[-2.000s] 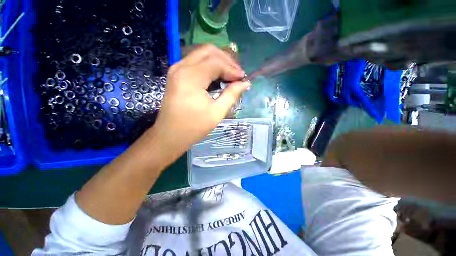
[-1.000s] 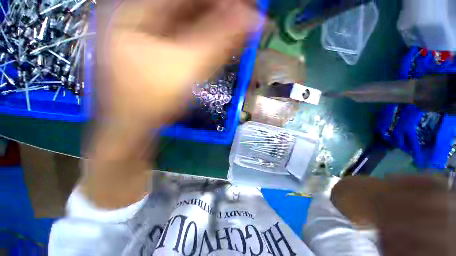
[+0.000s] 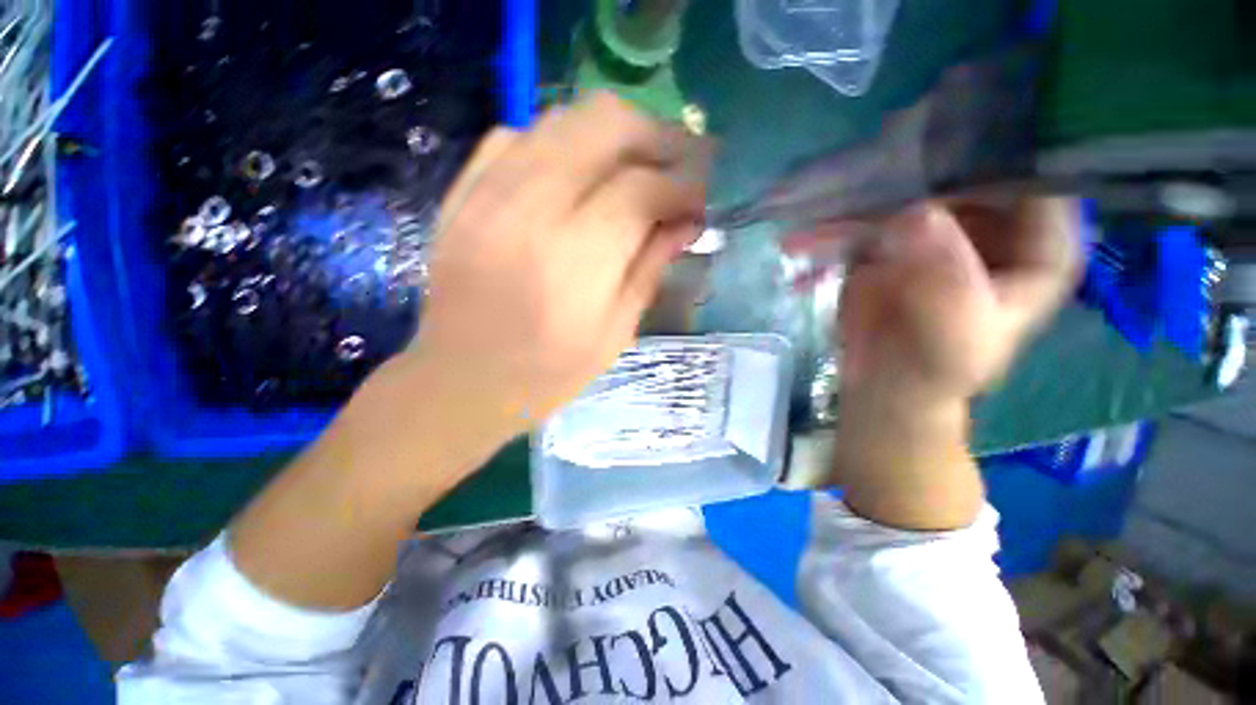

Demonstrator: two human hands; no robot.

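My left hand point(image 3: 544, 255) is over the work spot, fingertips together beside a small bright spot point(image 3: 707, 241); whether they hold a part cannot be told. My right hand point(image 3: 937, 296) is blurred, raised at the right by the dark press nose point(image 3: 882, 172); its fingers are bent and any held thing cannot be made out. The nose points left towards my left fingertips. The fixture block is not clearly visible behind my left hand. The clear tray point(image 3: 661, 489) lies below the hands, with many thin silver pins in it.
The blue ring bin point(image 3: 262, 438) is left of my left hand, with a blue pin bin point(image 3: 69, 448) beyond it. A green round post point(image 3: 641, 35) and clear container point(image 3: 820, 35) are at the top. The green machine body point(image 3: 1150, 69) overhangs the upper right.
My left hand has come back from over the ring bin to the work spot, covering the block seen earlier. My right hand has risen from the lower right to beside the press nose. The view has shifted.
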